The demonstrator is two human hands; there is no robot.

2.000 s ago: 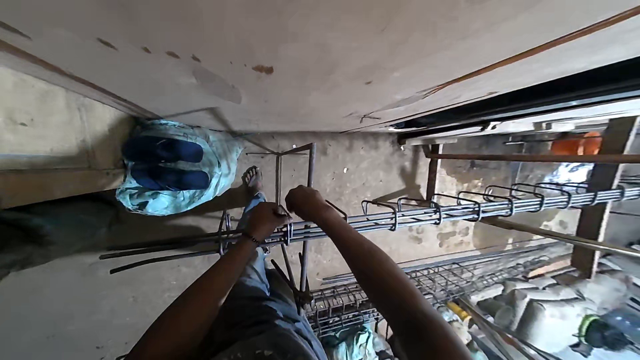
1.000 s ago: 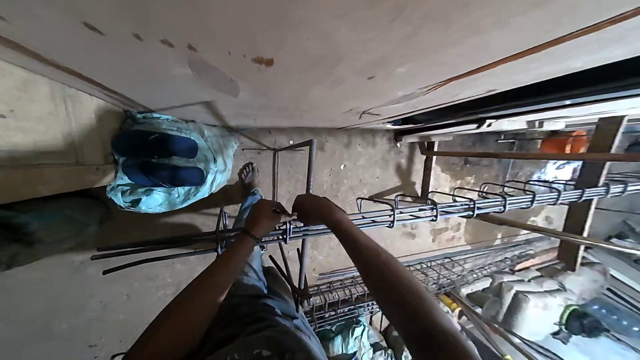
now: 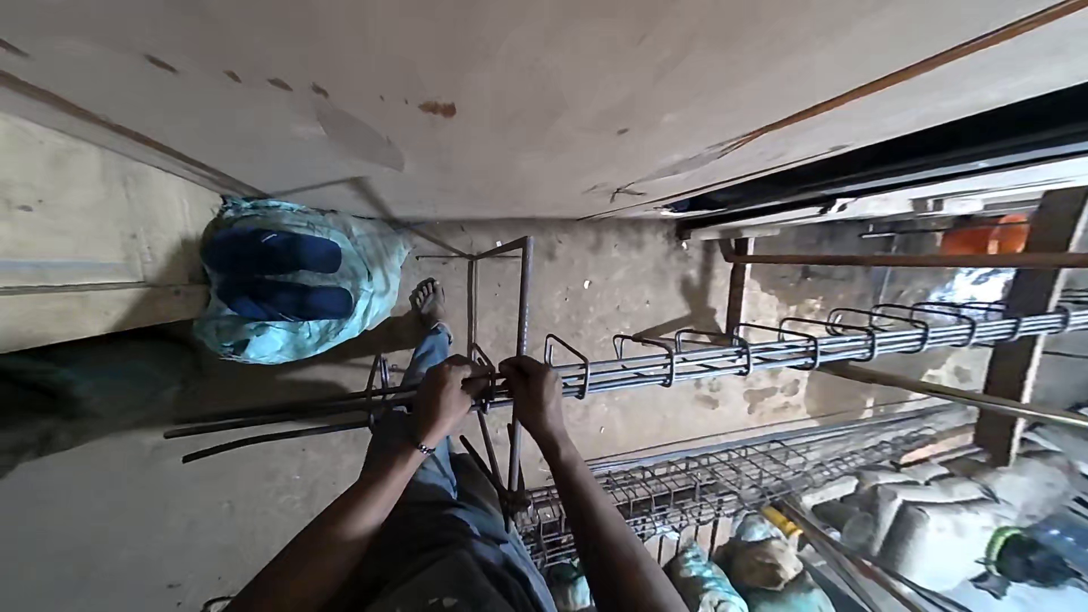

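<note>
A long bundle of steel rebar (image 3: 633, 371) runs across the view, with wire-like steel stirrups (image 3: 741, 355) hung around it at intervals to the right. My left hand (image 3: 449, 393) and my right hand (image 3: 534, 391) meet over the bundle at one stirrup, fingers bent and pinched close together. What lies between the fingertips is too small to make out. The bundle passes over a rebar stand (image 3: 524, 297) whose upright frame rises just beside my right hand. The bar ends (image 3: 212, 429) stick out past my left hand.
A pair of dark blue slippers (image 3: 280, 297) lies on a teal woven sack (image 3: 378, 272) at the left. Welded-looking rebar cages (image 3: 646, 493) and filled sacks (image 3: 926, 527) lie lower right. A timber post (image 3: 1024, 340) stands at the right, and a wall (image 3: 510, 110) runs along the top.
Both hands stay at about the same place on the bundle. Their fingers have shifted slightly, with a small gap now between the two hands.
</note>
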